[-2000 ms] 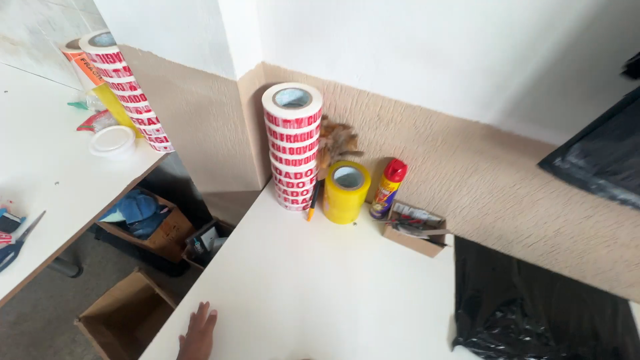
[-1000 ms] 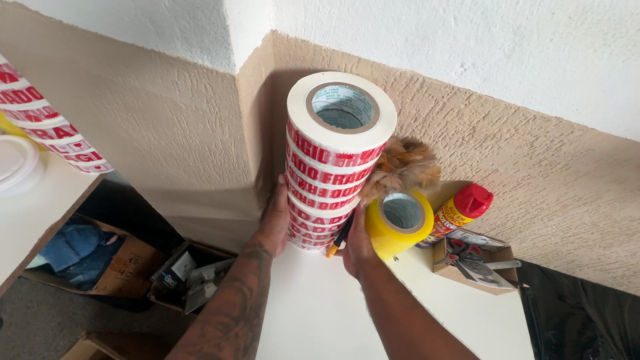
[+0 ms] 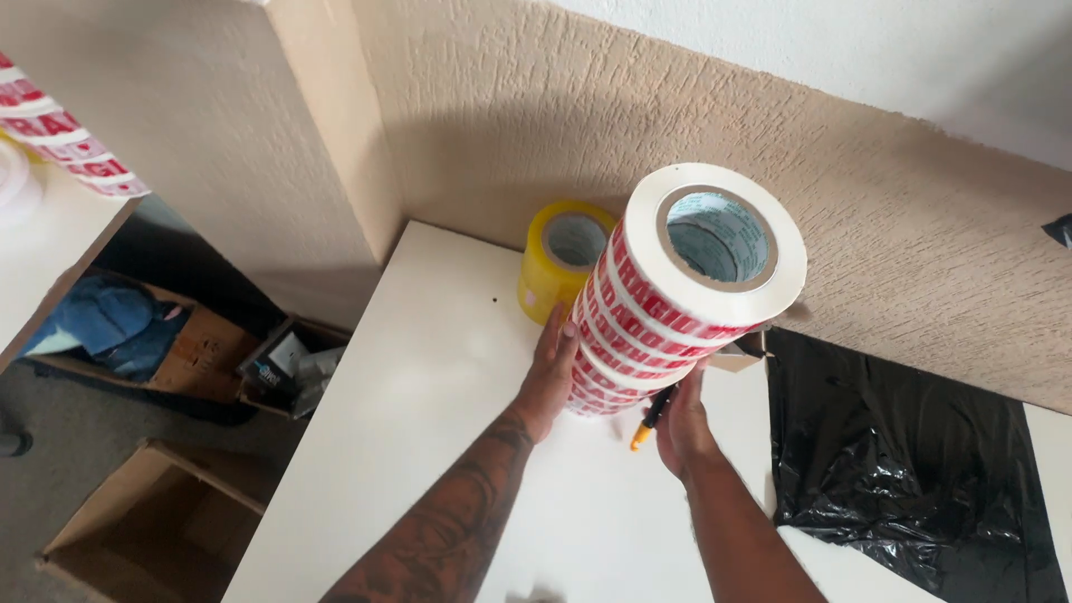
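A tall stack of white packing-tape rolls with red printing leans between my two hands over the white table. My left hand presses its left side. On the lower right side is my right hand, its fingers partly hidden by the stack. Beside that hand, a slim black and orange tool, perhaps a cutter, points down; whether the fingers grip it cannot be told. Just behind and left of the stack stands a roll of yellow tape, near my left fingertips.
A small cardboard box is mostly hidden behind the stack. Black plastic covers the table's right part. Cardboard boxes stand on the floor at left, one holding blue cloth. Another table bears more printed tape. A textured wall lies behind.
Both hands have come to the red-printed stack and moved it out of the corner, rightward past the yellow tape roll. The yellow roll stood to its right before and is now on its left.
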